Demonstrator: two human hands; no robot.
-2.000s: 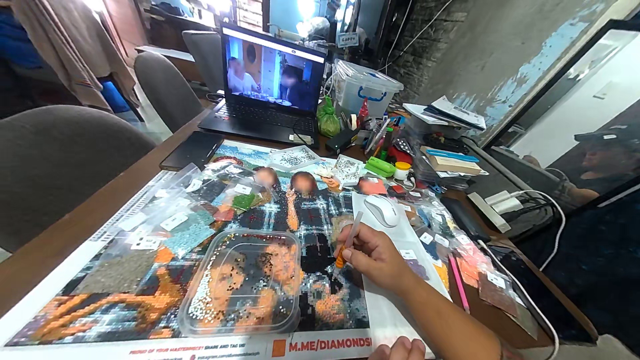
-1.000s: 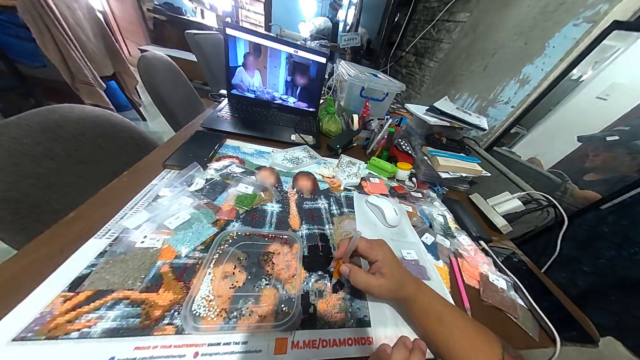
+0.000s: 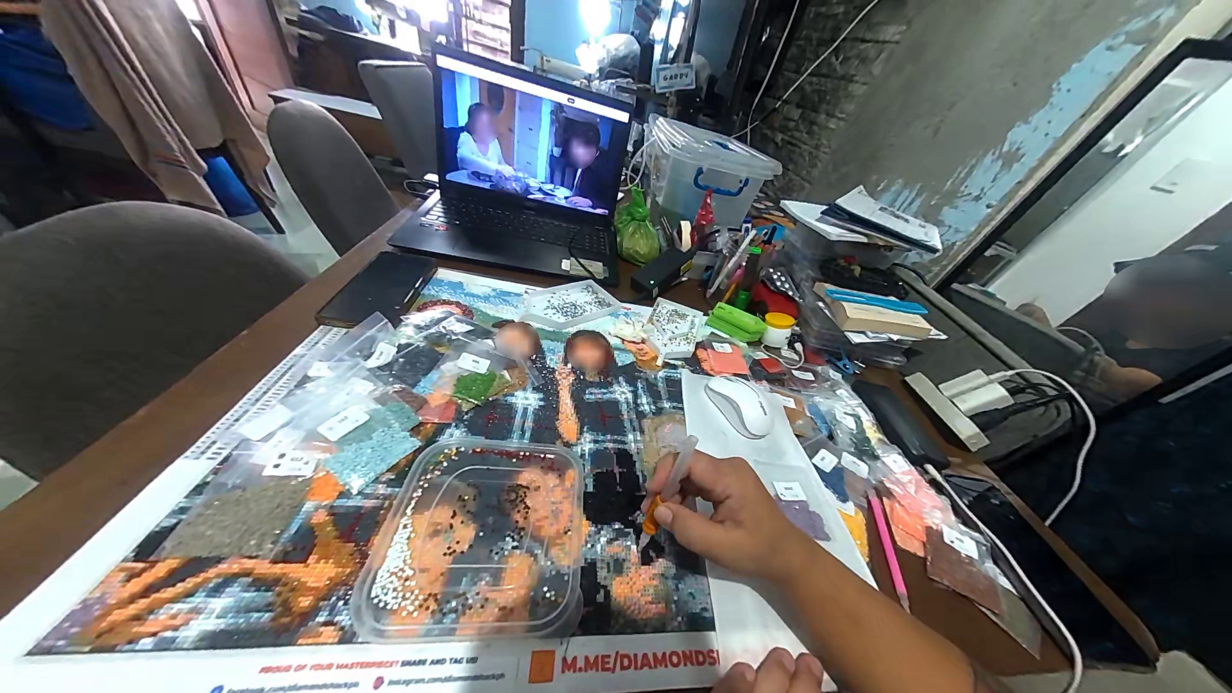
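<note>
My right hand (image 3: 722,510) pinches a diamond painting pen (image 3: 664,496), translucent with an orange grip, tip down at a dark patch of the diamond painting canvas (image 3: 616,481). Only the fingertips of my left hand (image 3: 775,674) show at the bottom edge, over the white paper; whether they hold anything is hidden. Left of the pen, a clear plastic container (image 3: 472,539) with scattered small beads sits on the canvas. Zip bags of coloured beads (image 3: 371,448) lie further left. Two white trays of beads (image 3: 570,304) rest near the canvas's far edge.
A white mouse (image 3: 739,406) lies on white paper right of the canvas. Beyond are an open laptop (image 3: 525,164), a black tablet-like device (image 3: 373,289) and a lidded plastic box (image 3: 707,168). Bead bags, a pink pen (image 3: 887,549) and a power strip (image 3: 948,409) with cables line the right side.
My right hand and the pen have shifted slightly down the canvas since the earliest frame, and the pen is still held. The left fingertips stay at the bottom edge.
</note>
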